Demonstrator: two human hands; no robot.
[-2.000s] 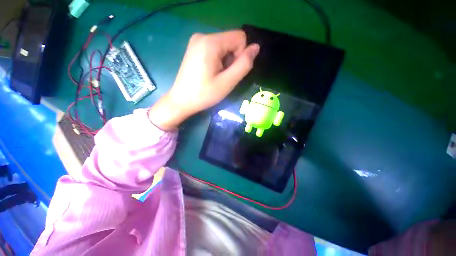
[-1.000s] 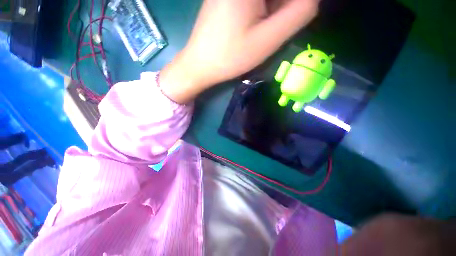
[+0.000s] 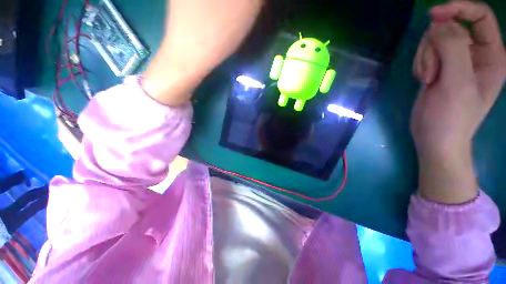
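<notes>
A black tablet (image 3: 288,130) lies flat on the green mat in front of me and shows a green Android robot on a dark screen. Bright light streaks reflect on its glass. My left hand (image 3: 208,28) reaches over the tablet's left side; its fingers are cut off by the top edge, so what they do is hidden. My right hand (image 3: 458,77) is raised to the right of the tablet, fingers curled and partly apart, with nothing seen in it.
A circuit board (image 3: 115,39) lies at the upper left beside tangled red and black leads (image 3: 72,69). A dark slab (image 3: 8,50) is at the far left. A thin red wire (image 3: 266,184) loops along the near mat edge.
My right hand has come up into view at the right. The view has shifted, so the tablet's far end and most of my left hand now lie beyond the top edge.
</notes>
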